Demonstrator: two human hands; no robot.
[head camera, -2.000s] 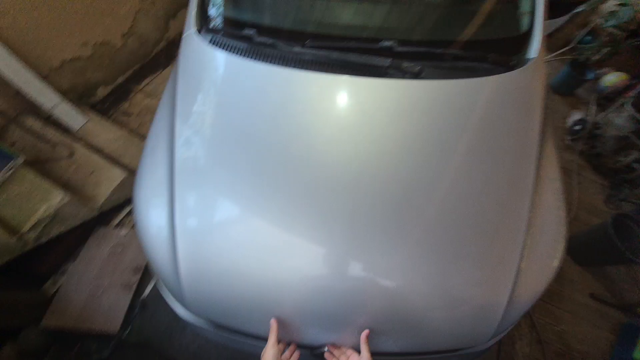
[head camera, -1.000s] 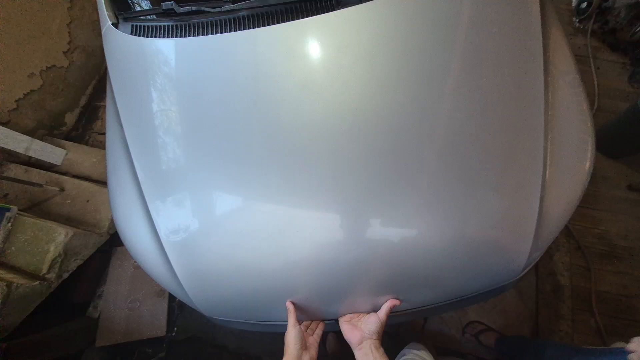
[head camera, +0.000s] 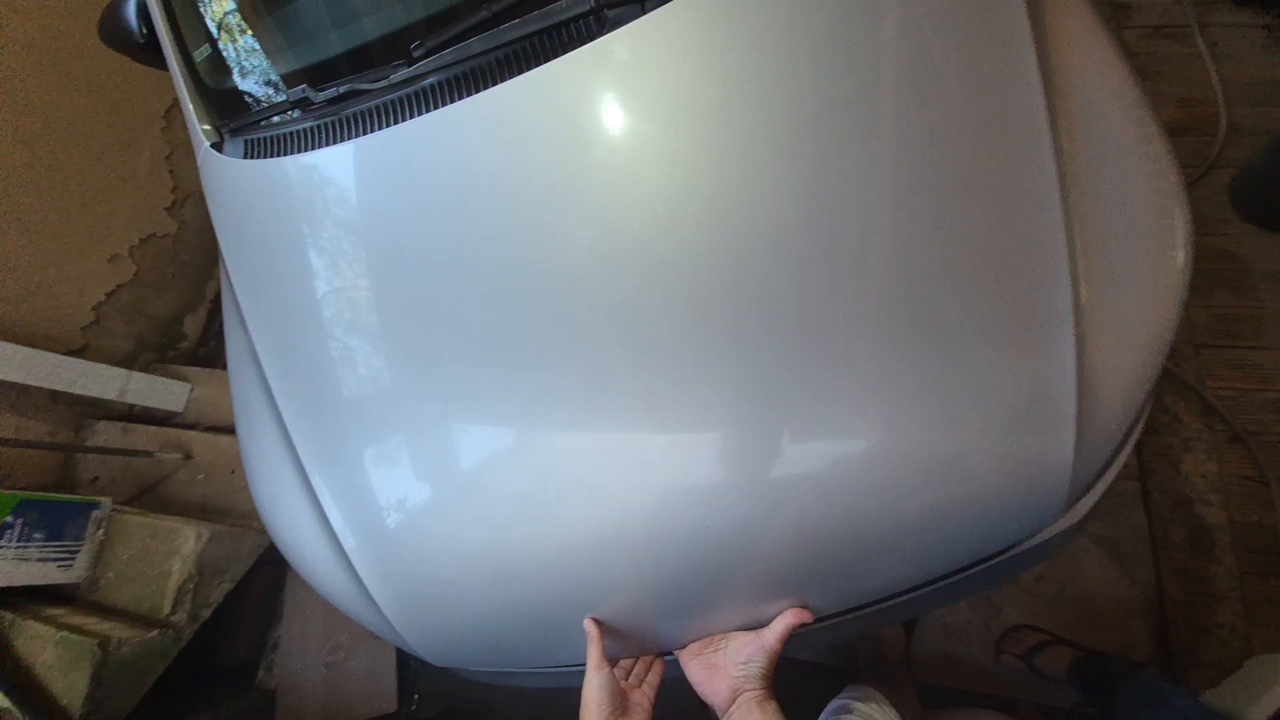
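Observation:
A silver car hood (head camera: 690, 330) fills most of the head view. My left hand (head camera: 622, 675) is at the hood's front edge, palm up, its thumb on the painted top and its fingers at the lip. Just to its right, my right hand (head camera: 735, 665) touches the same edge, thumb spread to the right and fingertips hidden at or under the lip. A dark gap runs between the hood and the front bumper (head camera: 930, 595) right of my hands. Whether the hood is latched cannot be told.
The windshield (head camera: 330, 45), wiper arm and black cowl grille (head camera: 430, 100) lie at the top left. Stone blocks (head camera: 150, 560), a pale bar (head camera: 90, 378) and a printed box (head camera: 50, 535) are on the left. A sandaled foot (head camera: 1040, 645) and a cable (head camera: 1215, 100) show at right.
The view has shifted and turned over the hood. My hands stay at its front edge in all frames; the gap between them has narrowed since the earliest frame.

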